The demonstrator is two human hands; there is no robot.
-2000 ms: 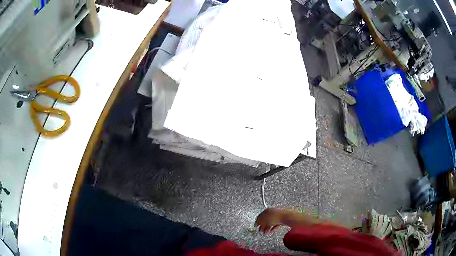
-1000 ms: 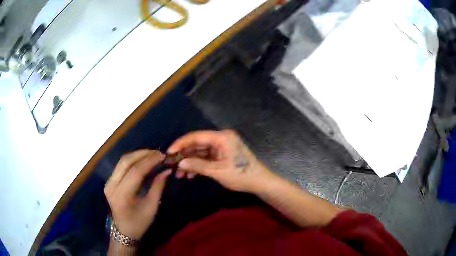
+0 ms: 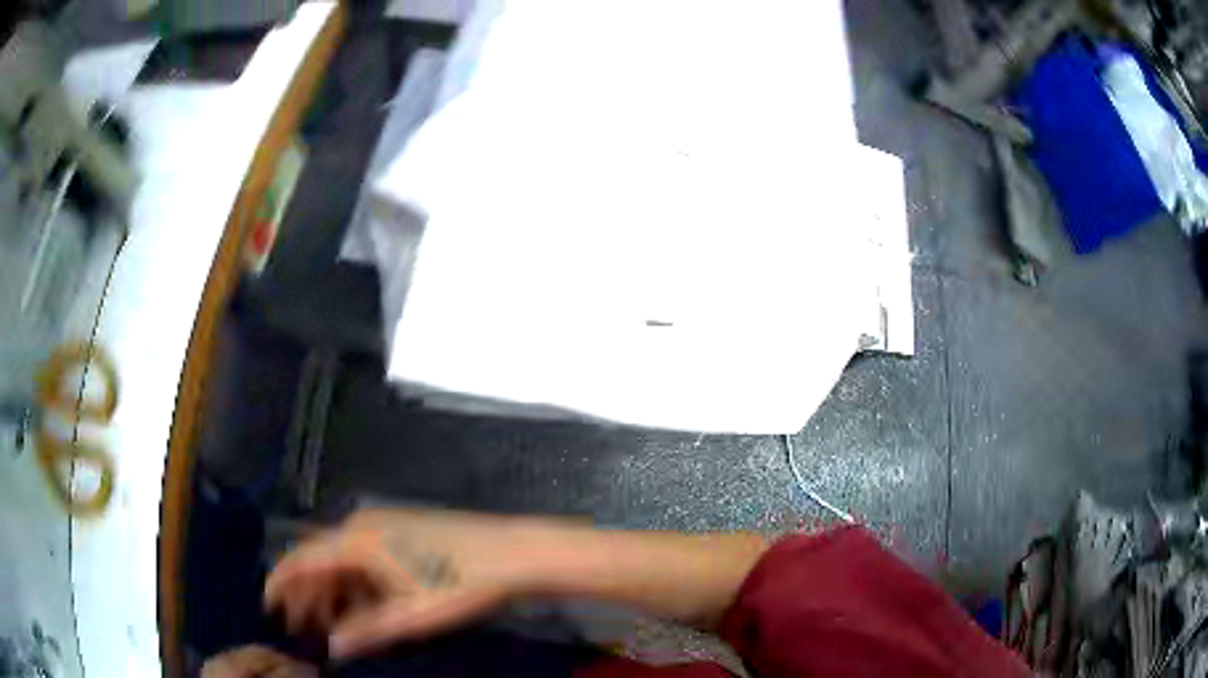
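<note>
My right hand point(image 3: 398, 576) is low in the view, blurred, with its fingers bent and pointing left; I cannot tell whether it holds anything. Only a small part of my left hand point(image 3: 258, 662) shows at the bottom edge, below the right fingers, and the rest is cut off. Scissors with orange-yellow loop handles point(image 3: 80, 450) lie on the white machine table point(image 3: 139, 291) at the left, blurred. A large stack of white fabric pieces point(image 3: 636, 239) lies beyond my right hand.
The table's wooden edge point(image 3: 199, 384) curves down the left. A blue item point(image 3: 1086, 146) with white cloth point(image 3: 1159, 139) is at the upper right. Bundled grey-beige pieces point(image 3: 1106, 583) are at the lower right. A thin white cord point(image 3: 811, 487) lies on the dark floor point(image 3: 994, 384).
The view has swung right. My hands, fingertips together around a small brown item a second ago, now sit lower and further left. My left hand is mostly out of view, and the brown item no longer shows.
</note>
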